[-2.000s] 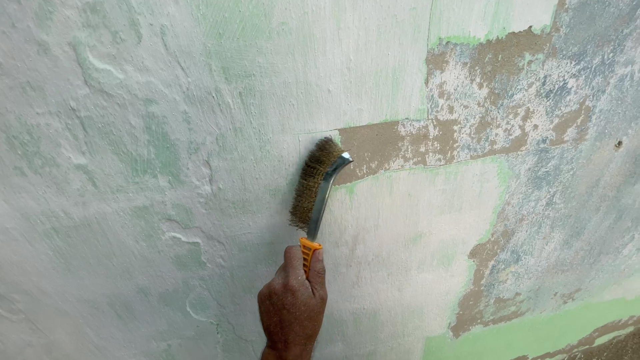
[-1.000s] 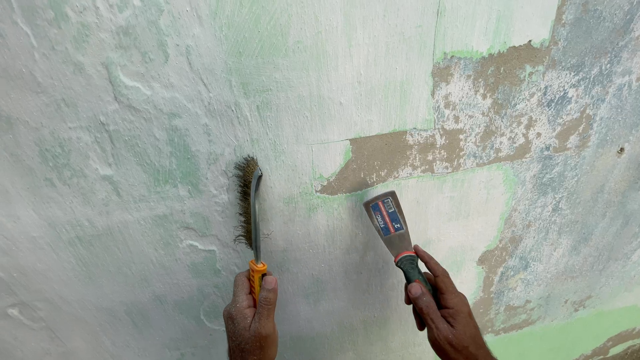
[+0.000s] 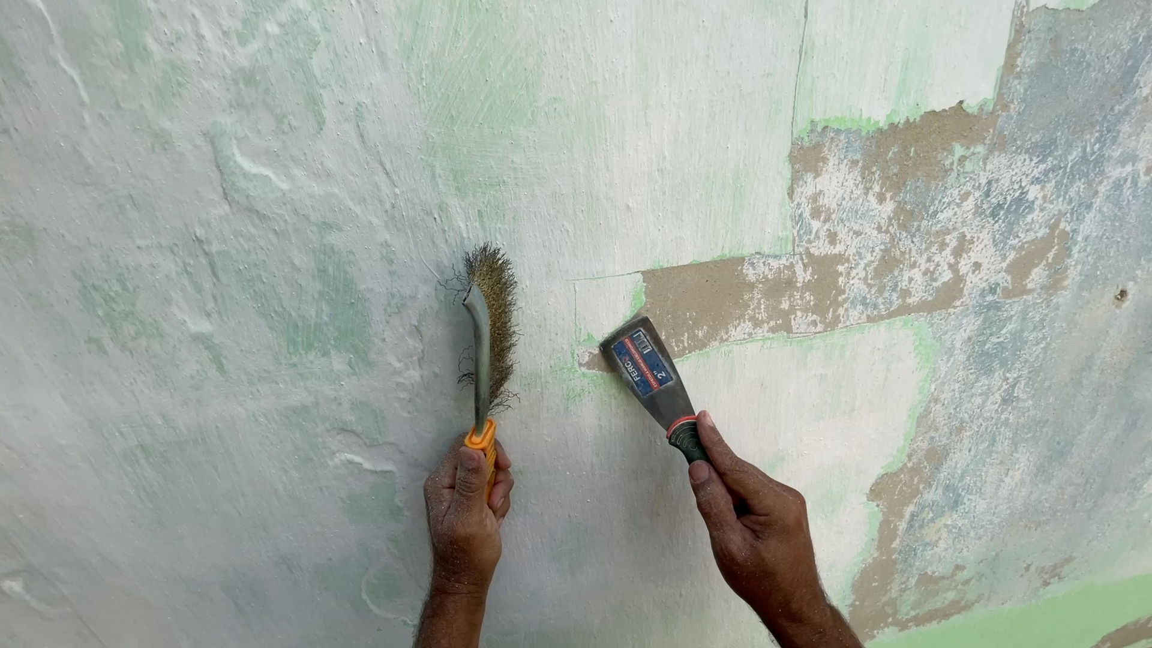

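Note:
My left hand (image 3: 466, 508) grips the orange handle of a wire brush (image 3: 490, 333), held upright with its frayed bristles facing right and its metal back toward the left. In my right hand (image 3: 760, 531) is a putty knife (image 3: 650, 373) with a dark green handle, tilted up and to the left. The corner of its blade lies at the left tip of a bare brown strip (image 3: 697, 301) in the painted wall (image 3: 576, 504). Whether the brush touches the wall I cannot tell.
Pale paint with green patches and raised ripples covers the wall's left side. At the right, a blue-grey worn area (image 3: 1017, 432) borders brown bare patches. A small hole (image 3: 1120, 294) shows near the right edge, and a light green band (image 3: 1035, 621) runs along the lower right.
Two seconds ago only one hand, holding the brush at the strip's left end, was in view. The right hand has since appeared with the putty knife, whose blade has moved left along the strip. The brush has turned.

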